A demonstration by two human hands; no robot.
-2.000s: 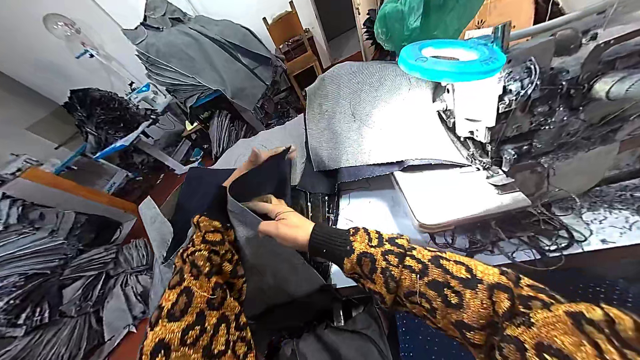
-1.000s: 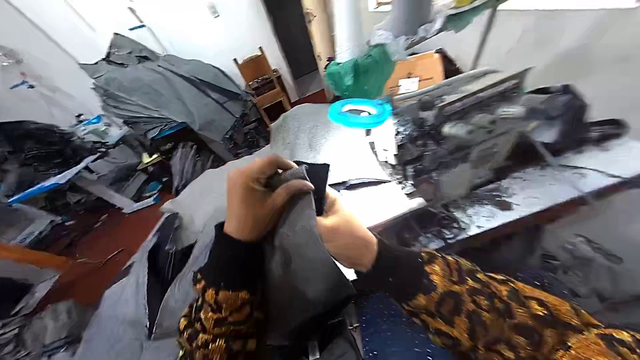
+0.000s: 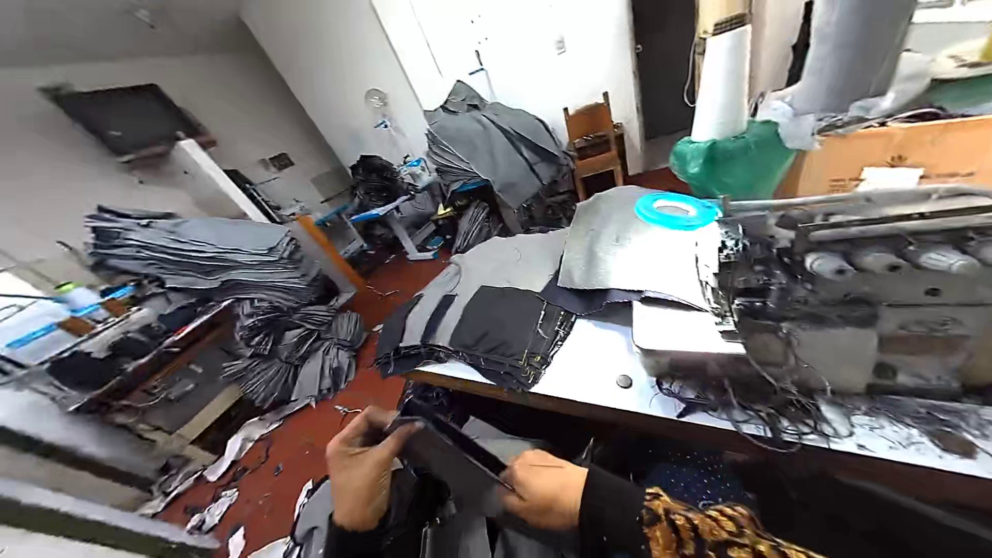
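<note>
Below the edge of the white sewing table (image 3: 597, 372), my left hand (image 3: 364, 465) pinches one end of a dark grey fabric piece (image 3: 457, 465). My right hand (image 3: 542, 488) grips the same piece further right, and its upper edge stretches between them. Stacked dark fabric pieces (image 3: 504, 333) with frayed edges lie on the table's left end. Beside them a grey cloth (image 3: 620, 248) reaches to an industrial overlock sewing machine (image 3: 868, 310), with a lit blue ring lamp (image 3: 676, 211) above it.
Loose thread (image 3: 783, 403) hangs around the machine's base. A small round dark disc (image 3: 624, 381) lies on the table. Piles of grey fabric (image 3: 209, 256) stand at left, another heap (image 3: 496, 147) behind. Scraps lie on the red floor (image 3: 271, 465). A wooden chair (image 3: 593, 147) stands behind.
Both hands are now lower, in front of the table edge, with the fabric stretched between them; a second ago they were close together, holding it higher. The view has swung noticeably.
</note>
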